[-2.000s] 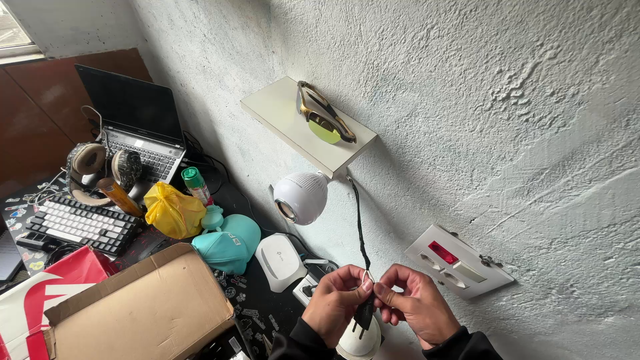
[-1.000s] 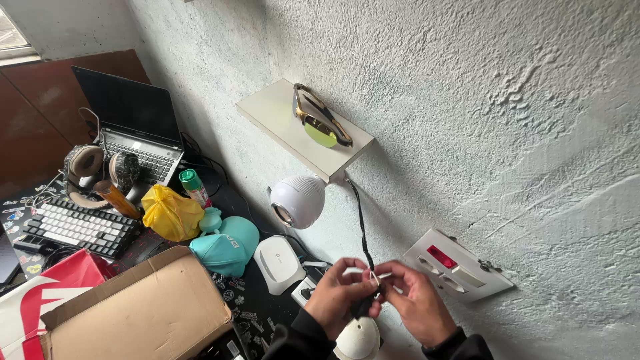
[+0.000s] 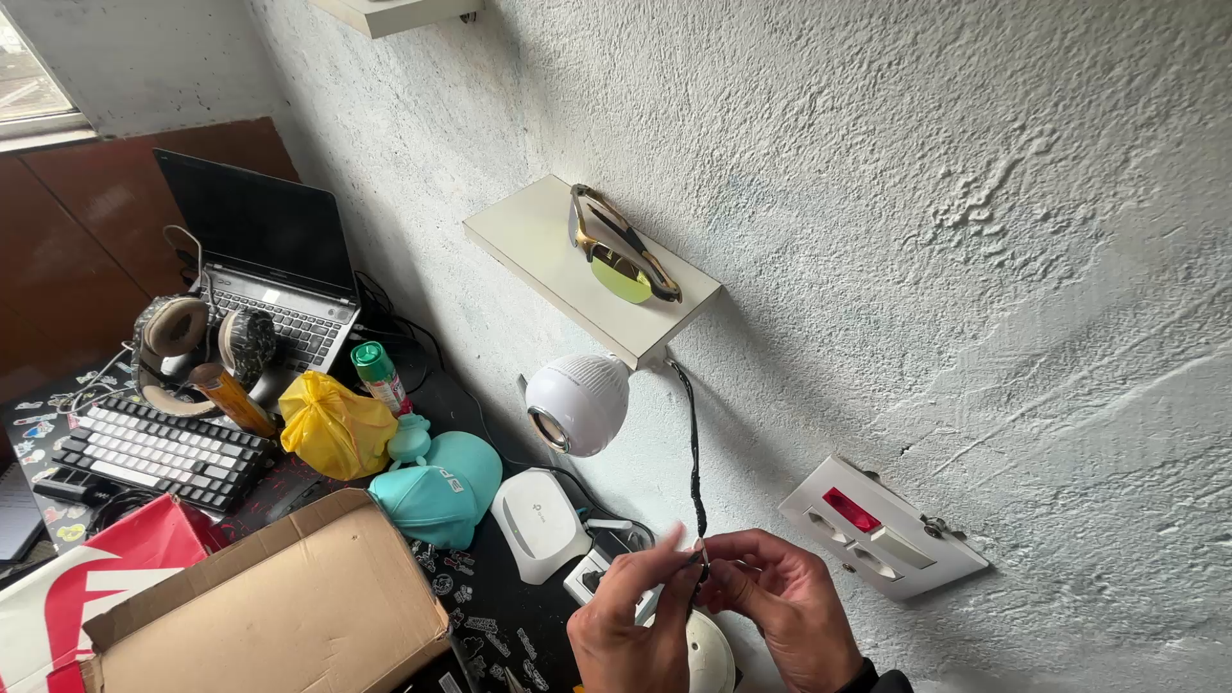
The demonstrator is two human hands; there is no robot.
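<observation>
A black cable (image 3: 695, 452) hangs from beneath the small wall shelf (image 3: 549, 279), beside a white round lamp (image 3: 579, 402). My left hand (image 3: 630, 616) pinches the lower part of this cable between thumb and fingers. My right hand (image 3: 784, 602) grips it at the same spot from the right, where a thin pale strand shows at the fingertips. The cable's lower end is hidden behind my fingers. Sunglasses (image 3: 621, 250) with yellow-green lenses rest on the shelf. A white rounded object (image 3: 707, 654) is partly visible below my hands.
A wall plate (image 3: 884, 529) with sockets and a red part sits right of my hands. On the black desk are a white router (image 3: 541, 525), power strip (image 3: 589, 577), turquoise cap (image 3: 445, 489), yellow bag (image 3: 335, 423), open cardboard box (image 3: 279, 597), keyboard (image 3: 159, 452), headphones (image 3: 173, 327) and laptop (image 3: 279, 308).
The black plug end seen under my fingers two seconds ago is now hidden. Both hands have shifted their fingers on the cable and still hold it.
</observation>
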